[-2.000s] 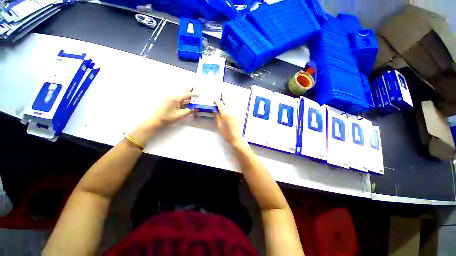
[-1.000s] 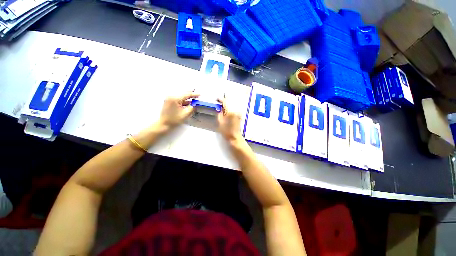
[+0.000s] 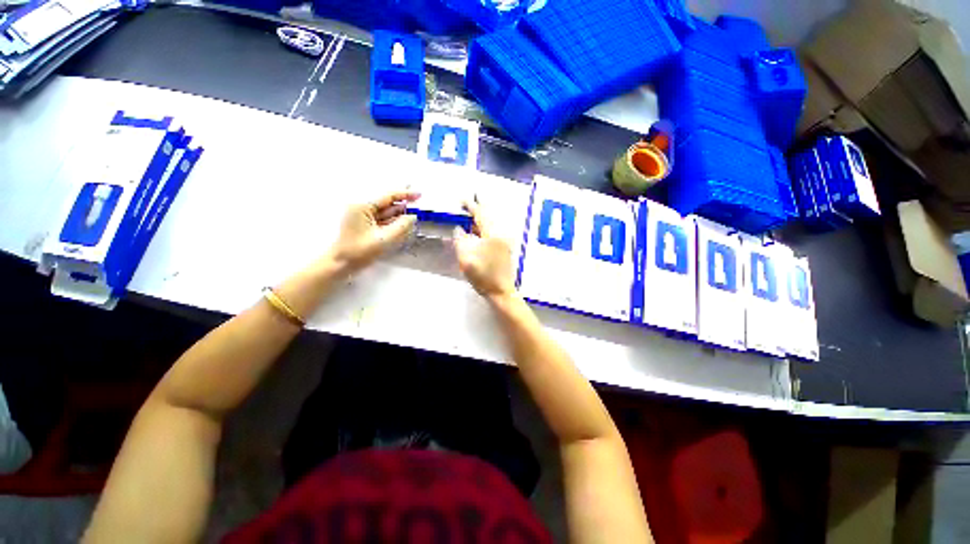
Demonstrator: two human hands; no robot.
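A white retail box [image 3: 448, 170] with a blue window panel lies in front of me on the white board, its window end pointing away. My left hand [image 3: 374, 228] holds the near left corner with thumb and fingers. My right hand [image 3: 485, 250] holds the near right corner. The near end shows a blue edge between my fingertips. Whether the end flap is fully tucked in, I cannot tell.
Several finished boxes [image 3: 669, 266] stand in a row at right. Open cartons [image 3: 98, 213] lie at left. A blue tray [image 3: 398, 80], stacked blue trays [image 3: 574, 64] and a tape roll [image 3: 640, 168] are behind. Brown cardboard [image 3: 888, 80] is far right.
The near end of the box showed a pale flap below the blue edge and now shows mainly the blue edge. My hands stay at its near corners, with the fingers slightly shifted.
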